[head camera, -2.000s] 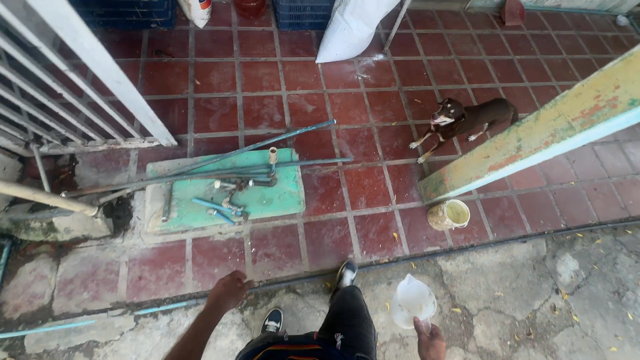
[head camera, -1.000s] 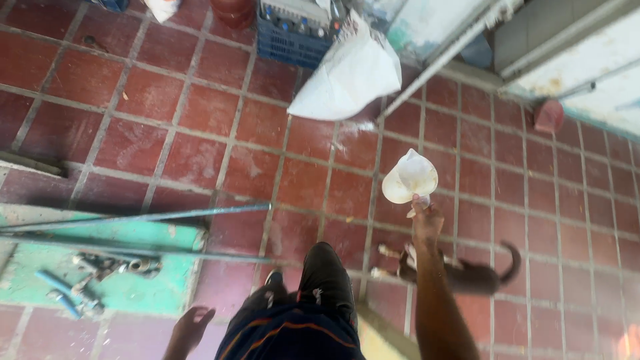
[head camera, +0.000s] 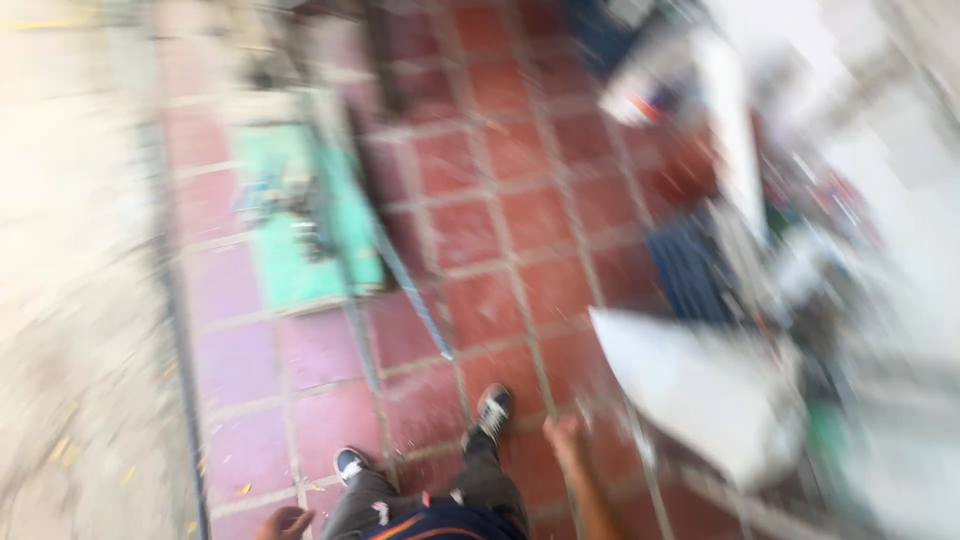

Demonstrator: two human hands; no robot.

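Low at the left of my body is my left hand (head camera: 286, 523), over the tiled floor, fingers apart and holding nothing. My right hand (head camera: 564, 439) hangs over the red tiles to the right of my legs, blurred; nothing shows in it, and its fingers are too smeared to read. The big white sack (head camera: 697, 390) lies to the right of that hand. Ahead, a turquoise slab (head camera: 319, 274) carries pipe fittings (head camera: 307, 225), with two long pipes (head camera: 409, 285) reaching past its near edge.
Blue plastic crates (head camera: 690, 266) stand along the right, near a blurred red container (head camera: 679, 169). A raised tile edge (head camera: 180, 360) runs along the left beside cracked concrete (head camera: 90, 420). The pipe ends lie on the tiles just ahead of my shoes (head camera: 493, 411).
The white plastic scoop-like container held in my right hand one second ago no longer shows there. The view has swung strongly toward the slab, and the dog is out of view.
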